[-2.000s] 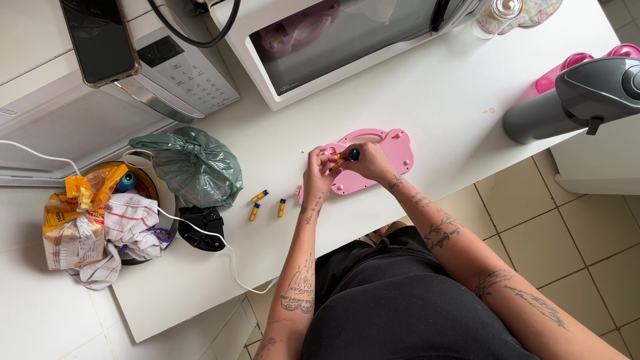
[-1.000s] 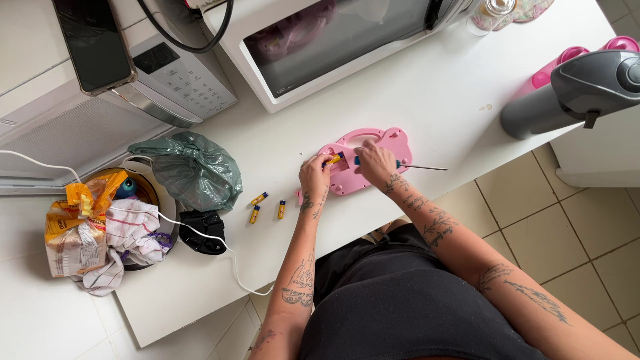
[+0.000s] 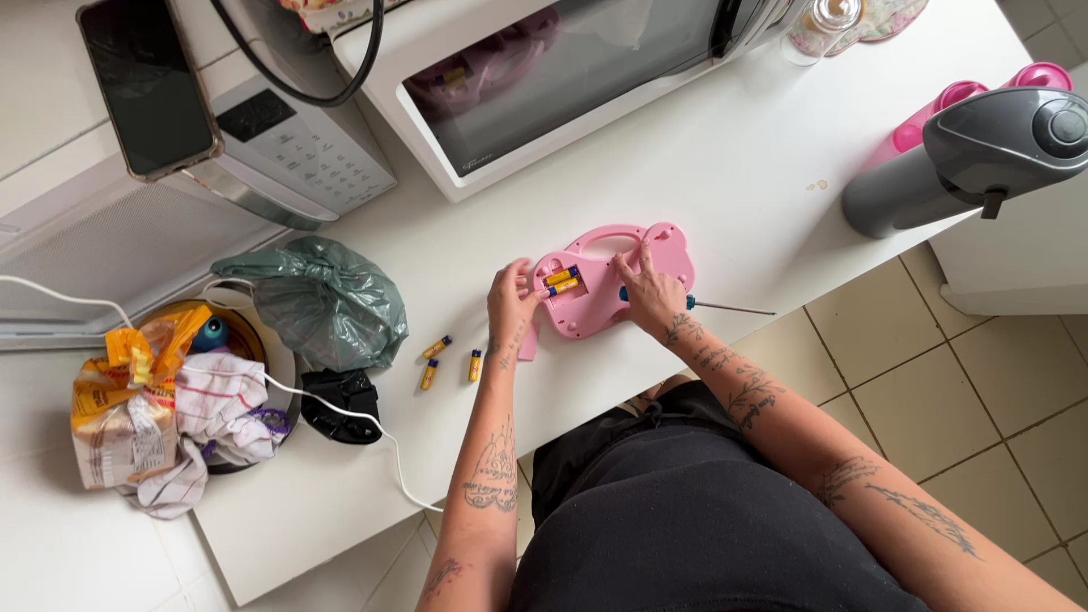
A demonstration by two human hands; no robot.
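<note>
A pink plastic toy (image 3: 599, 280) lies on the white counter, its battery compartment uncovered with yellow-and-blue batteries (image 3: 562, 282) inside. My left hand (image 3: 512, 297) is at the compartment's left side, a fingertip at the end of the lower battery. Two fingers of my right hand (image 3: 650, 293) rest on the toy's back. A screwdriver (image 3: 733, 307) with a blue handle is under my right hand, its shaft pointing right; whether the palm grips it is hidden. A flat pink piece (image 3: 529, 342) lies beside my left wrist. Several loose batteries (image 3: 474, 365) lie on the counter to the left.
A white oven (image 3: 450, 170) stands behind the toy, a microwave (image 3: 340, 183) with a phone (image 3: 149, 85) at the left. A knotted green bag (image 3: 331, 297), black bag (image 3: 342, 406), cloth (image 3: 221, 404) and white cable (image 3: 395, 459) lie left. A grey thermos (image 3: 892, 195) stands right.
My right hand first held the screwdriver upright over the toy; the screwdriver then lay sideways under that hand. My right fingers are now spread on the toy, and the battery compartment is in plain view.
</note>
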